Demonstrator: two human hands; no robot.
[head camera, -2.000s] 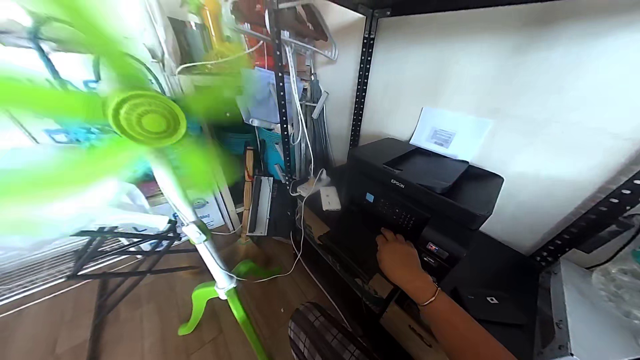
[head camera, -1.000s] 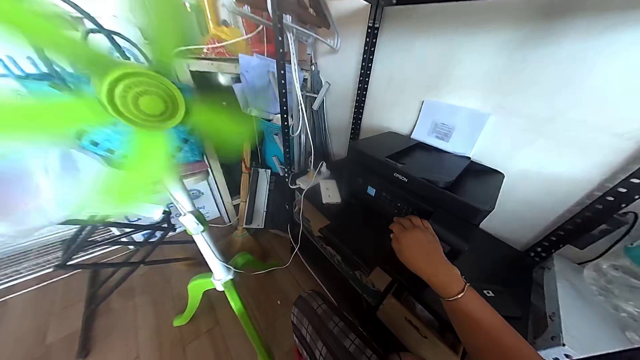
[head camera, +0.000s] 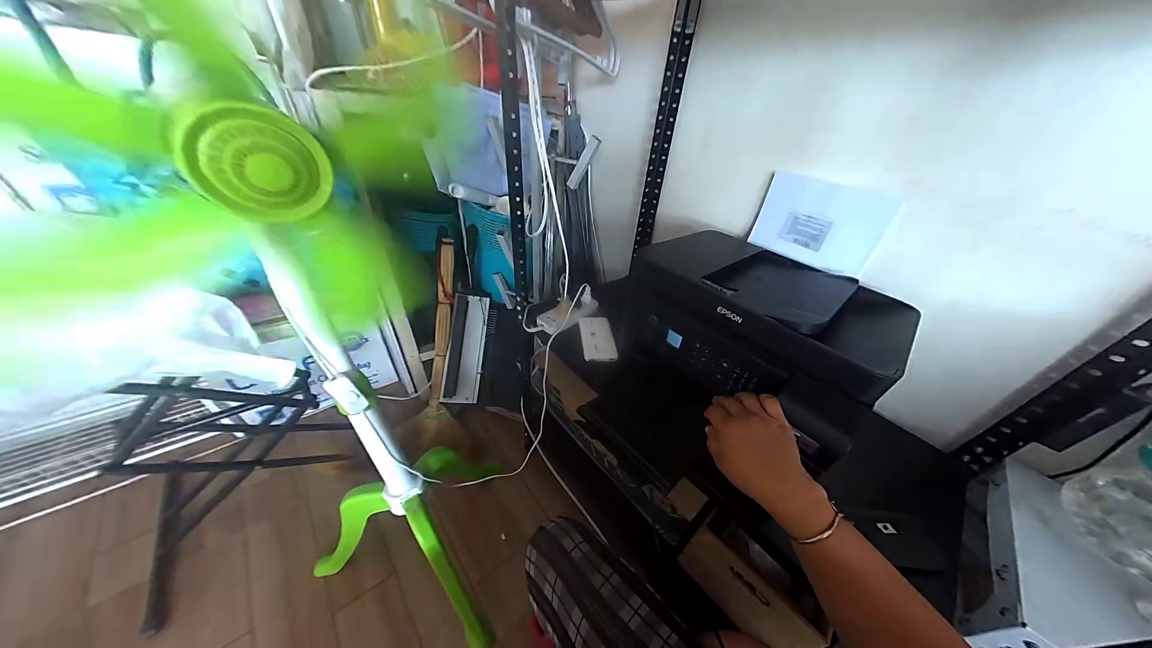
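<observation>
A black Epson printer (head camera: 720, 333) stands on a dark shelf against the wall, with a printed white sheet (head camera: 814, 220) upright in its rear feeder. My right hand (head camera: 751, 445) is at the front of the printer, just below its control panel (head camera: 711, 355); the fingers are bent and their tips are hidden, so whether they hold something cannot be told. A thin bracelet is on that wrist. My left hand is out of view. Left of the printer, a white phone-like device (head camera: 598, 339) lies beside a white power strip (head camera: 562, 315).
A green fan (head camera: 254, 162) with spinning blades stands on the left, its cable trailing over the floor. Black perforated shelf posts (head camera: 668, 126) rise around the printer. A folding black stand (head camera: 207, 432), a broom (head camera: 441, 360) and a grey metal case (head camera: 1048, 540) are nearby.
Two seconds ago my right hand lay lower and flatter in front of the printer with fingers reaching left; it has moved up against the printer's front, its fingers now more bent.
</observation>
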